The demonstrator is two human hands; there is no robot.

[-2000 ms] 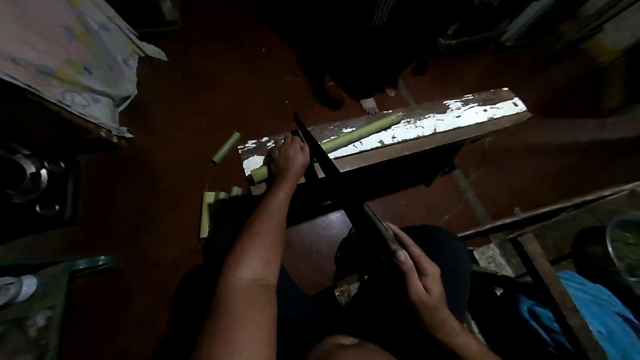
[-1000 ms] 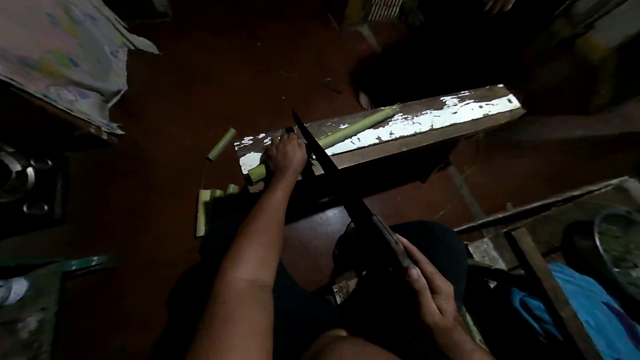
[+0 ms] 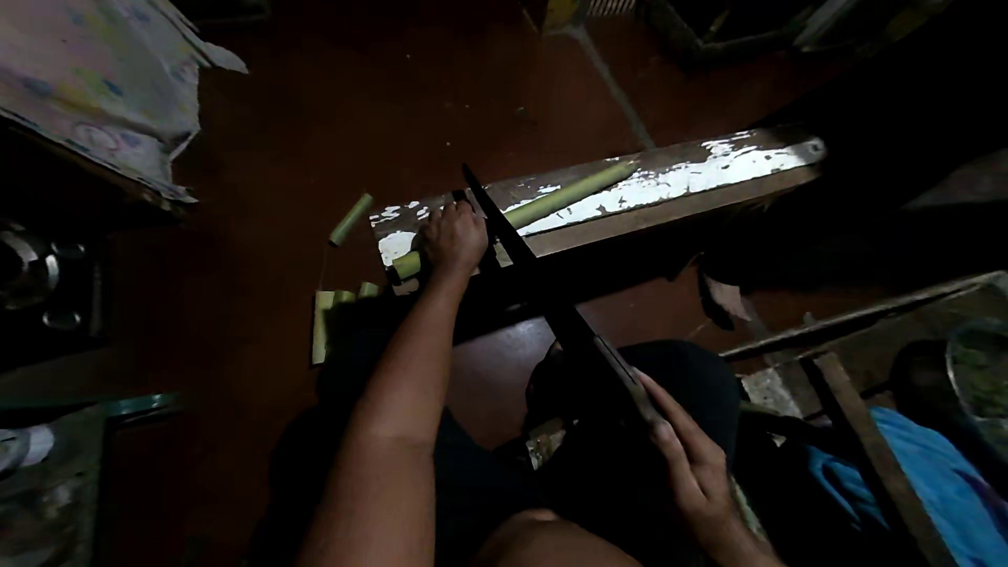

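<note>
A long green stalk (image 3: 571, 195), perhaps bamboo or cane, lies along a wooden bench (image 3: 693, 179) with flaking white paint. My left hand (image 3: 455, 238) grips it near its left end, pressing it to the bench. My right hand (image 3: 683, 442) holds the handle of a long dark blade (image 3: 504, 224), which looks like a handsaw. Its narrow tip crosses the stalk just right of my left hand; the exact contact is too dark to tell. A cut green piece (image 3: 351, 220) rests on the floor left of the bench, and several short pieces (image 3: 324, 327) stand or lie below the bench's left end.
A stove (image 3: 63, 287) and a cloth-covered table (image 3: 150, 102) stand at the left. Another person's foot (image 3: 726, 299) is on the floor beyond the bench's right part. A wooden frame (image 3: 874, 449), blue cloth (image 3: 933, 480) and a pot (image 3: 976, 370) are at the lower right.
The other person has moved from behind the bench to its right end. My left hand stays on the stalk, and my right hand keeps hold of the saw in much the same place.
</note>
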